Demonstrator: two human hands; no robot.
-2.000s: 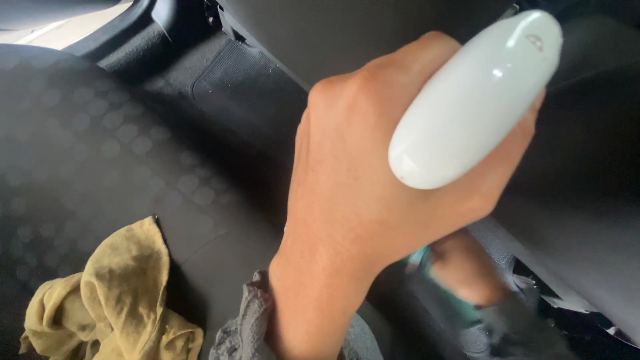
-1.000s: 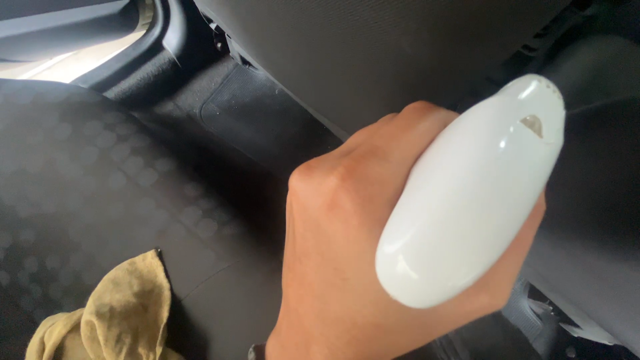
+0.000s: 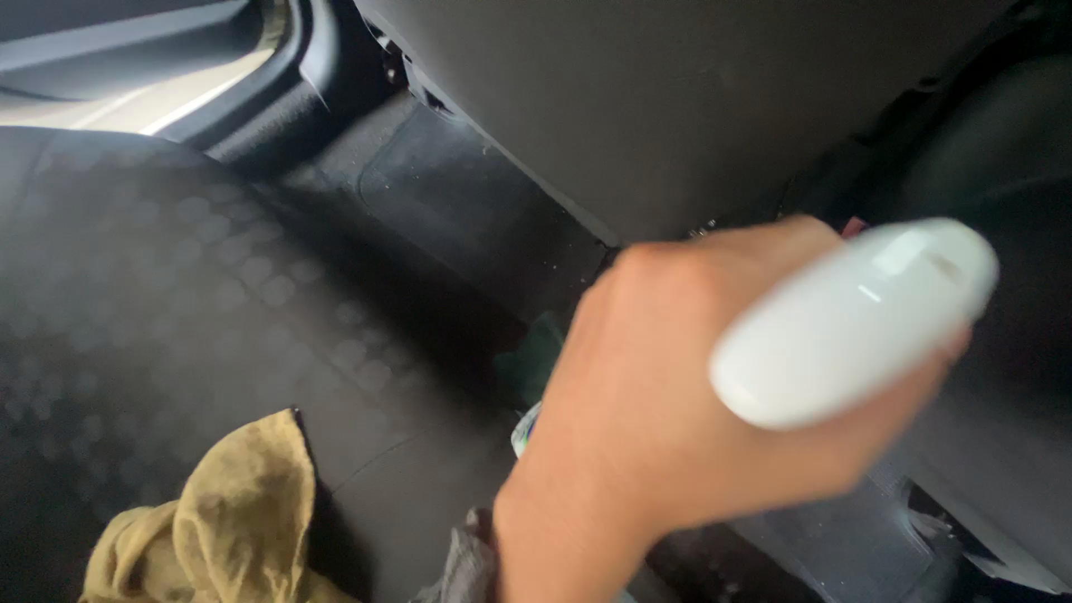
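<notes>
My left hand point(image 3: 662, 377) is closed around a smooth, glossy white object with a rounded oblong top point(image 3: 854, 322), perhaps a handle or sprayer head. A small notch shows near its upper right end, and whatever lies below the grip is hidden. Behind the wrist, part of a white item with coloured printing point(image 3: 524, 429) peeks out, with a dark green shape point(image 3: 536, 360) just above it. A crumpled mustard-yellow cloth point(image 3: 243, 502) lies on the dark patterned car seat point(image 3: 167, 318), left of the forearm. My right hand is not in view.
The grey back of another car seat point(image 3: 653, 100) slopes across the upper middle. Below it lies the dark footwell floor point(image 3: 461, 201) with specks on it. A door sill and door trim point(image 3: 234, 109) are at the upper left. Metal seat hardware point(image 3: 980, 544) shows at the lower right.
The other hand, seen two seconds ago at the lower right near something teal, has gone out of sight. My left hand keeps its hold on the white object, which has tilted closer to level.
</notes>
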